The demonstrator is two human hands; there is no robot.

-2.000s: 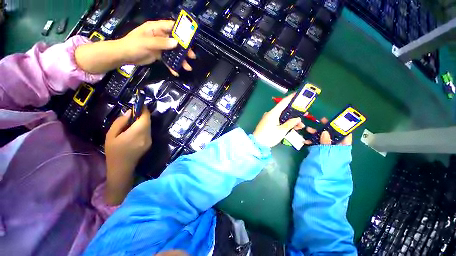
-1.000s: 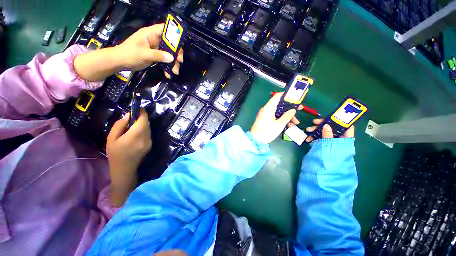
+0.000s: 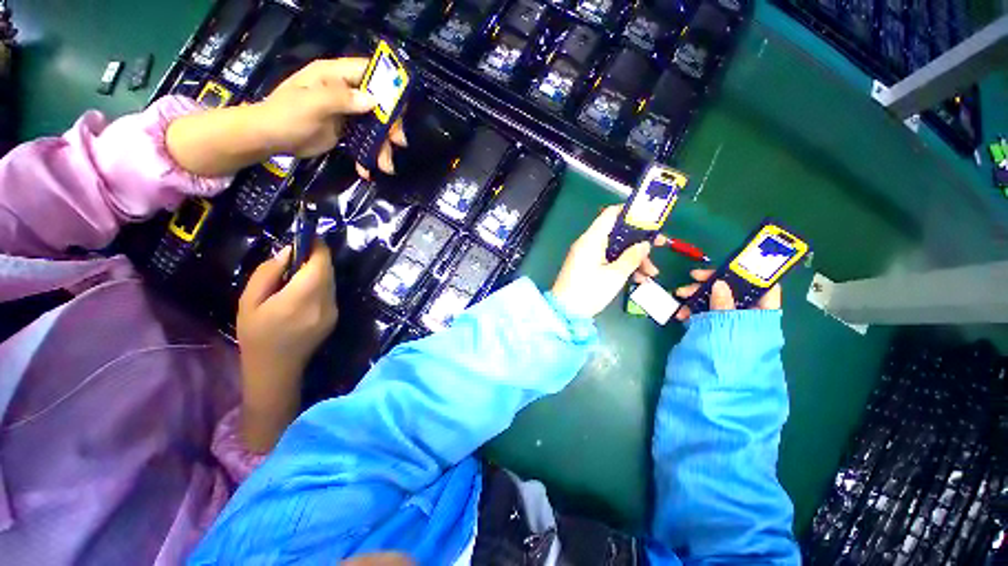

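Note:
My left hand [image 3: 598, 265] holds an upright keypad phone [image 3: 650, 203] with a yellow frame and a lit screen, thumb over its keypad. My right hand [image 3: 724, 296] holds a second keypad phone [image 3: 760, 259], tilted to the right, its screen lit white with a dark block. A white battery [image 3: 654, 302] with a green edge lies between my hands. A red pen [image 3: 690, 250] lies behind them on the green mat, partly hidden by my left hand.
Trays of back-up phones stand at the far side [image 3: 575, 66] and left [image 3: 453, 260]. A neighbour in pink sleeves [image 3: 155, 138] holds a phone [image 3: 381, 94] over the left tray. A metal post [image 3: 912, 293] and stacked black trays [image 3: 923, 464] are at right.
Since two seconds ago, the phone in my left hand has moved slightly left and turned more upright. The right phone has shifted a little. The neighbour's raised phone has moved left and down.

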